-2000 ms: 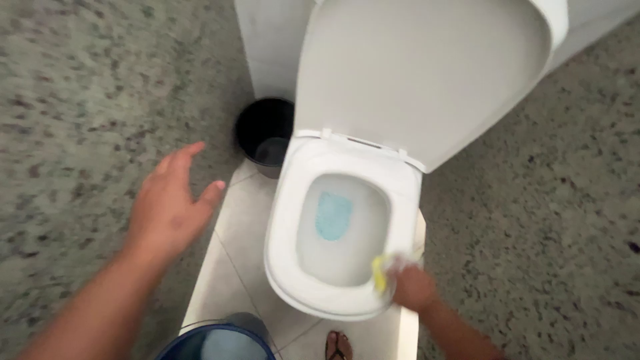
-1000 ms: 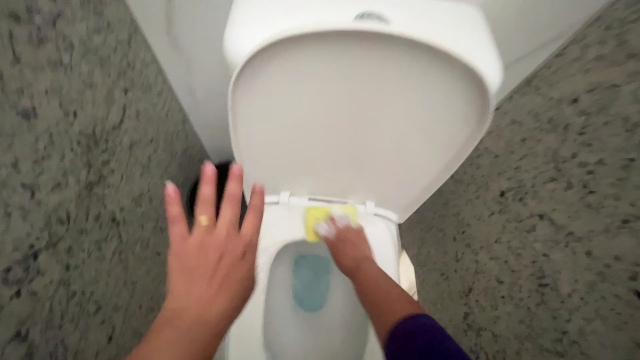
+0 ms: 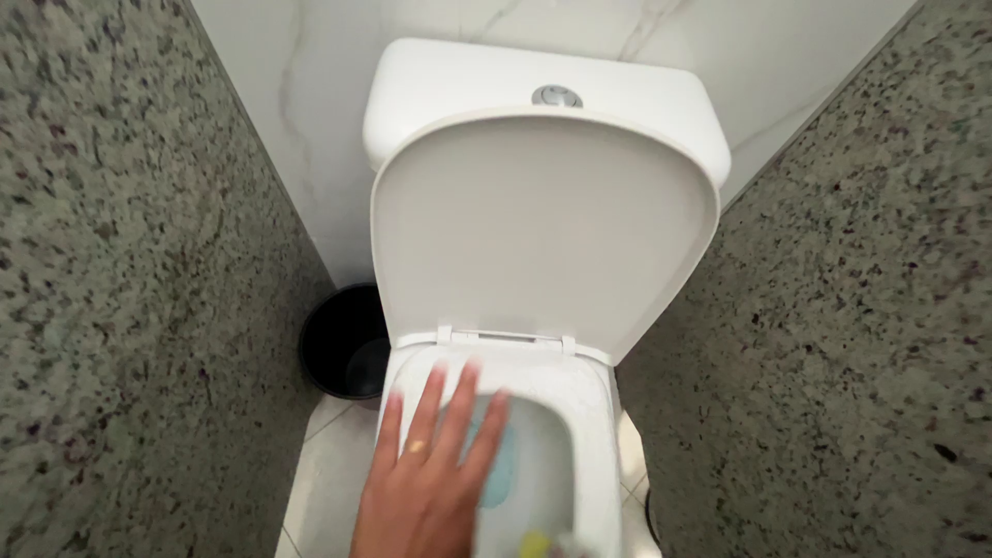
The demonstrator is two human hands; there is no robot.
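Observation:
My left hand [image 3: 426, 480] is above the left side of the toilet seat [image 3: 597, 449], fingers spread, a ring on one finger, holding nothing. At the bottom edge, over the front of the bowl, a blurred yellow sponge [image 3: 535, 544] shows; beside it is a pale blur that may be the fingertips of my right hand, which is otherwise out of the frame. Bluish water [image 3: 498, 473] lies in the bowl. The raised toilet lid [image 3: 542, 232] leans against the cistern [image 3: 480, 81], which has a round metal flush button [image 3: 557, 96] on top.
A black bin [image 3: 333, 341] stands on the tiled floor, left of the toilet. Speckled stone partitions [image 3: 155, 310] rise close on both sides. Behind the cistern is a marbled white wall [image 3: 333, 93]. Part of a dark round object [image 3: 652, 515] shows at the lower right.
The sponge, in my right hand at the rear of the seat a second ago, is now at the bottom edge over the bowl's front. My left hand is now over the seat's left side.

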